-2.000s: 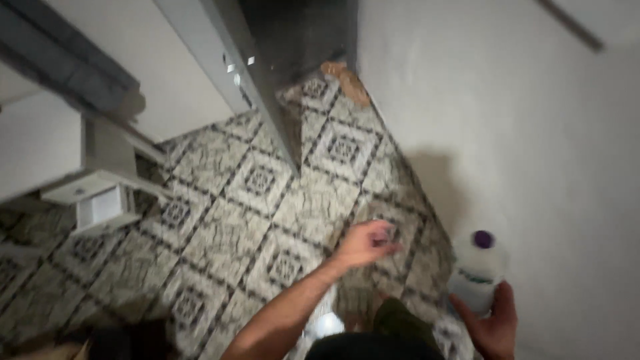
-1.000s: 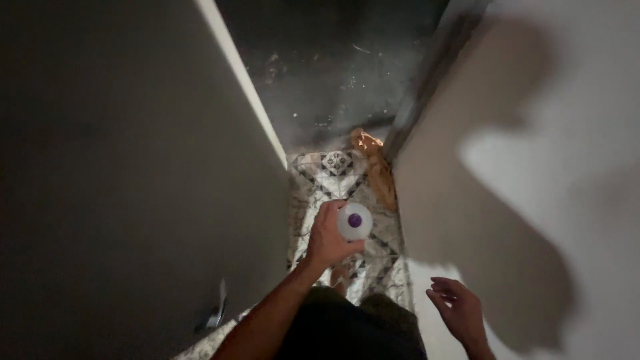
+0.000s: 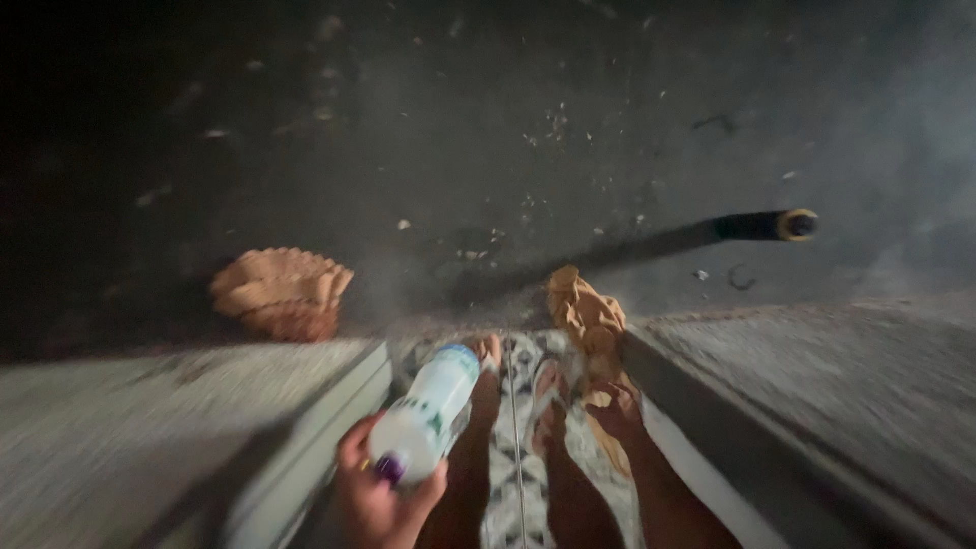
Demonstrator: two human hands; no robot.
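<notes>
My left hand (image 3: 381, 488) grips a white plastic bottle (image 3: 431, 408) with a purple cap near its top end; the bottle tilts, with its blue-edged base pointing away from me. My right hand (image 3: 616, 412) hangs over the tiled floor in the doorway with its fingers apart, and seems to hold nothing. Below and just beyond it lies a crumpled tan cloth (image 3: 587, 309) across the threshold. Between my hands, my feet in flip-flops stand on the patterned tiles (image 3: 505, 457).
Door frame sides (image 3: 701, 412) flank me. Outside, on dark ground (image 3: 473, 152) with scattered bits, a ruffled orange-tan object (image 3: 282, 293) sits at left. A dark upright post-like object with a yellow ring (image 3: 797, 225) stands at right.
The view has moved forward into the doorway. The bottle was in my right hand two seconds ago and in my left hand one second ago. My right hand is now near the cloth in view.
</notes>
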